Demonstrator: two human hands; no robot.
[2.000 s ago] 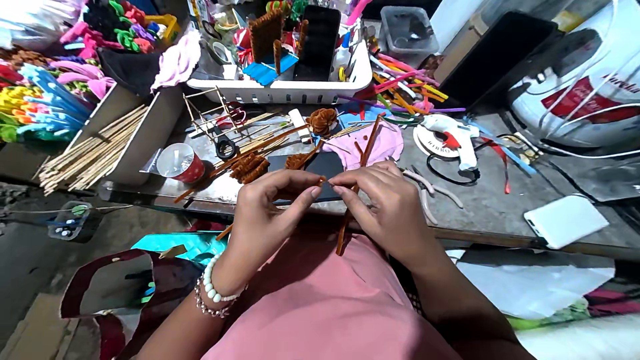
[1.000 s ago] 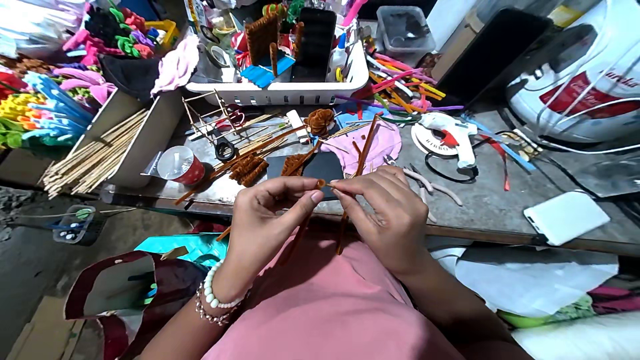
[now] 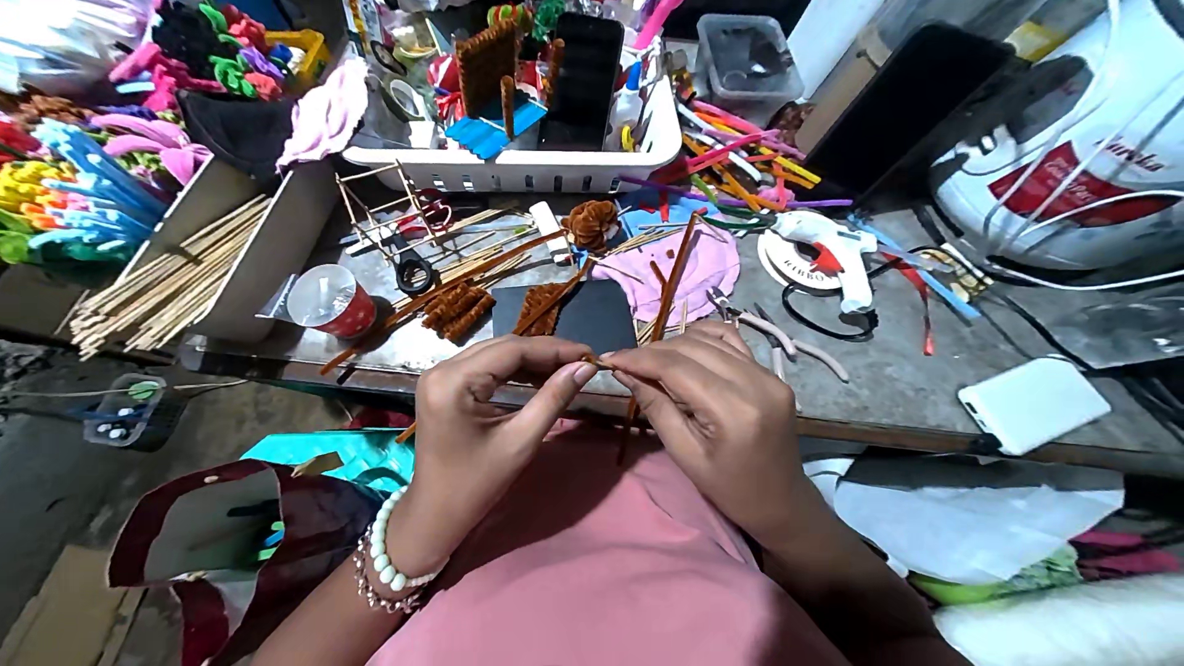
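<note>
My left hand [image 3: 504, 407] and my right hand [image 3: 708, 416] meet at the table's front edge. Between their fingertips they pinch a small piece of brown pipe cleaner [image 3: 599, 362], mostly hidden by the fingers. A long brown pipe cleaner [image 3: 673, 277] stands up past my right fingers, and its lower end hangs below them. Beyond my hands, folded brown pipe-cleaner pieces [image 3: 459, 312] lie by a dark flat sheet [image 3: 597, 314], and a brown coiled pipe-cleaner piece [image 3: 591, 225] sits farther back. Pliers [image 3: 786, 338] with pale handles lie right of my right hand.
A white glue gun [image 3: 837, 250] rests on a ribbon spool at the right, near a white power bank [image 3: 1034, 404]. At the left are a cup [image 3: 331, 301] and a box of wooden sticks [image 3: 176, 277]. A white basket [image 3: 518, 174] stands at the back.
</note>
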